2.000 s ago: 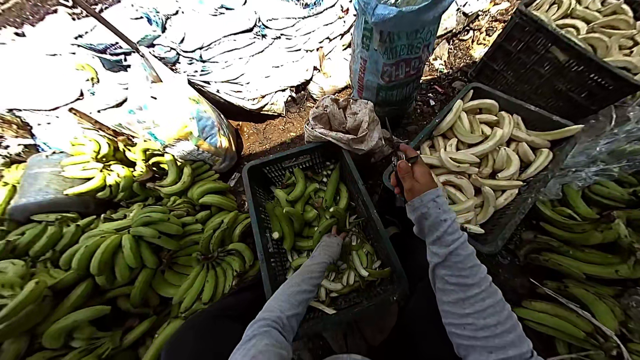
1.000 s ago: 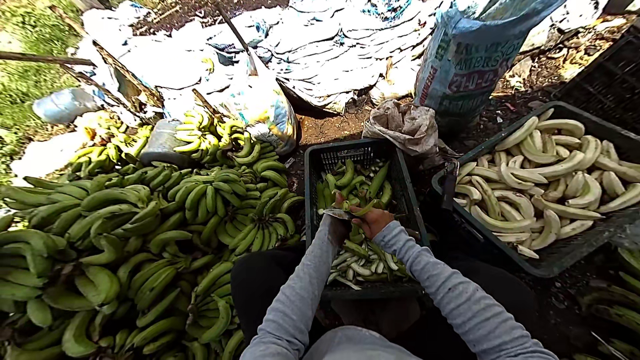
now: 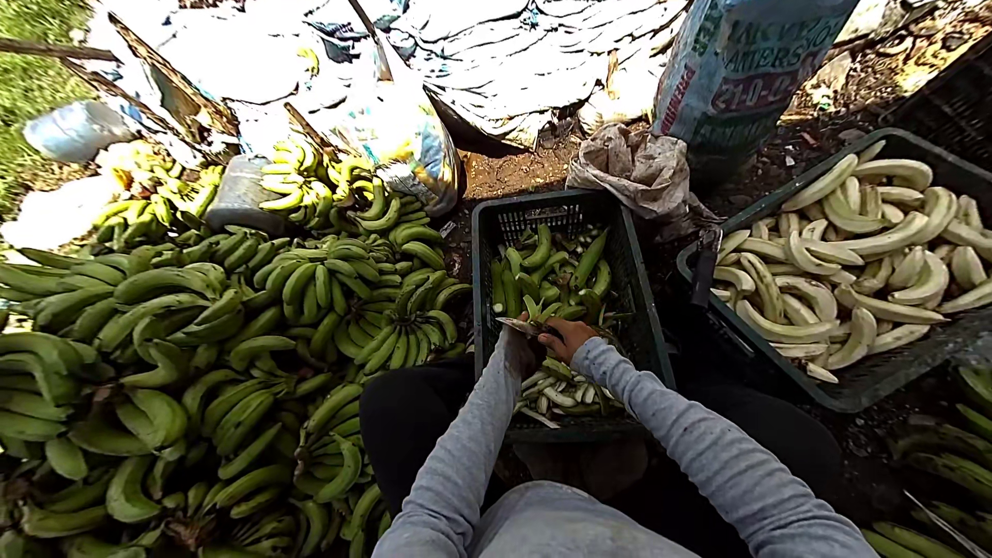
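Over a dark plastic crate between my knees, my two hands are close together. My right hand is closed around what looks like a small knife, its blade pointing left. My left hand is beside it, mostly hidden by its sleeve and the blade; its grip is unclear. Partly cut green peel or fruit shows just above the fingers. Green bananas or plantains fill the crate's far part. Pale pieces lie in its near part.
A large heap of green bunches spreads at left. On the right, a second crate holds peeled pale fruit. A crumpled cloth sack and a tall printed sack stand beyond the near crate.
My right hand has moved from beside the right crate to my left hand over the near crate. The view has shifted toward the left heap.
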